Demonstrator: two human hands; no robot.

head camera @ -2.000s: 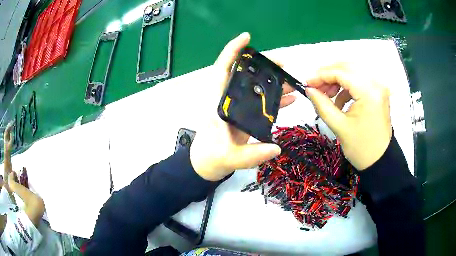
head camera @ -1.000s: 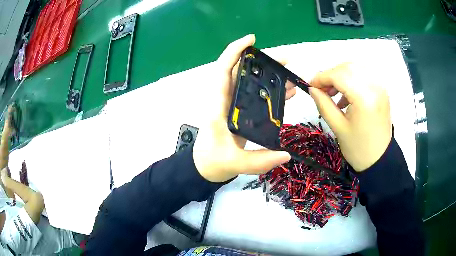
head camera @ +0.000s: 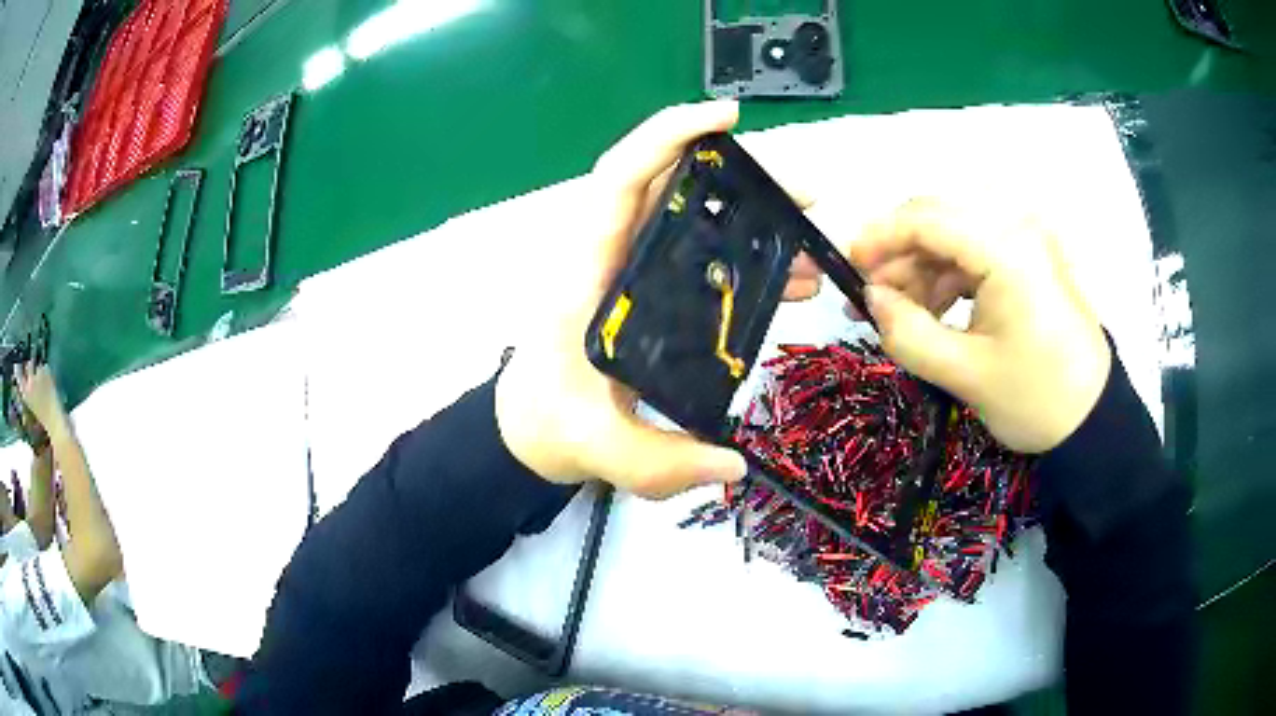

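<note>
My left hand grips a black phone frame by its solid camera end, thumb on the lower edge. Its inner side faces me, with a thin orange-gold strip and gold patches. The frame's open window lies over a pile of small red-and-black sticks on the white sheet. My right hand has its thumb and fingertips on the frame's long upper edge. Whether the fingertips also pinch a small stick is hidden.
A second frame lies on the white sheet, partly under my left arm. The green belt carries several frames, one at the top centre. A red tray stands far left. Another person's arm shows at the left edge.
The held frame has tilted so its window end now shows over the pile. My right fingertips have moved slightly down along the edge. The frames on the belt have moved left.
</note>
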